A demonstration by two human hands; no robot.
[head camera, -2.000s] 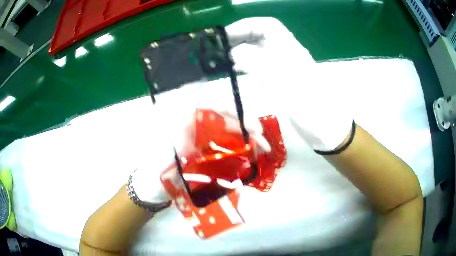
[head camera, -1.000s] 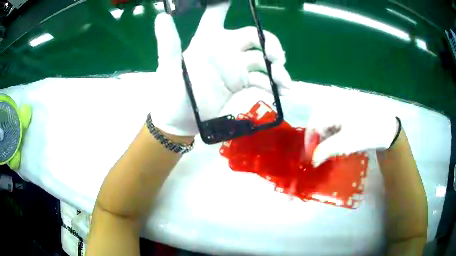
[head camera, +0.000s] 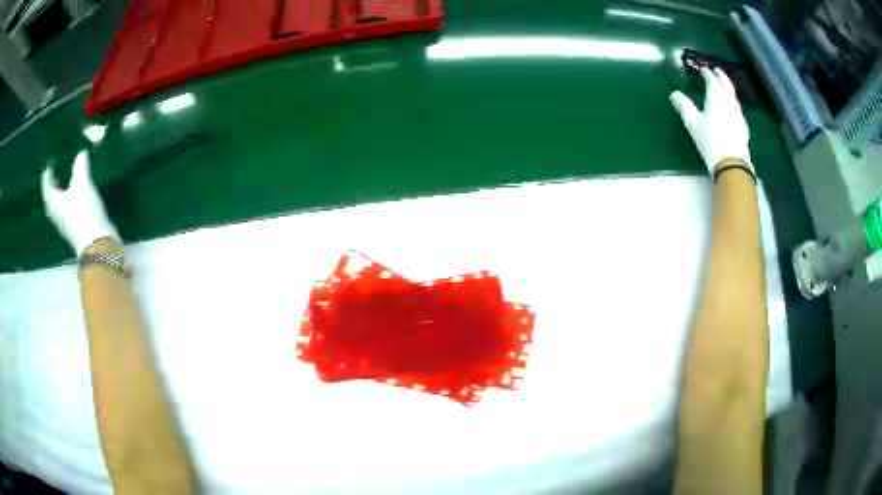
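The pile of peeled film [head camera: 416, 329], overlapping dark red sheets with pale square cut-outs, lies flat on the white padding [head camera: 242, 406]. My left hand [head camera: 77, 208], in a white glove, is over the green belt at the far left, empty with fingers apart. My right hand [head camera: 718, 121], also gloved, reaches to the belt's far right. Its fingertips are at the near edge of a dark phone frame [head camera: 740, 77], with the thumb spread away; no closed grip shows. The frame is small and partly lost in shadow.
A red plastic tray [head camera: 242, 43] with dark frames in it is across the green belt [head camera: 464, 126]. A machine casing [head camera: 832, 184] with a vent, a metal fitting [head camera: 812, 271] and a green light [head camera: 873, 225] stand at the right.
The black frame has left my left hand, which has moved far left and opened. My right hand has left the film pile and reached out to the far right. The view has shifted.
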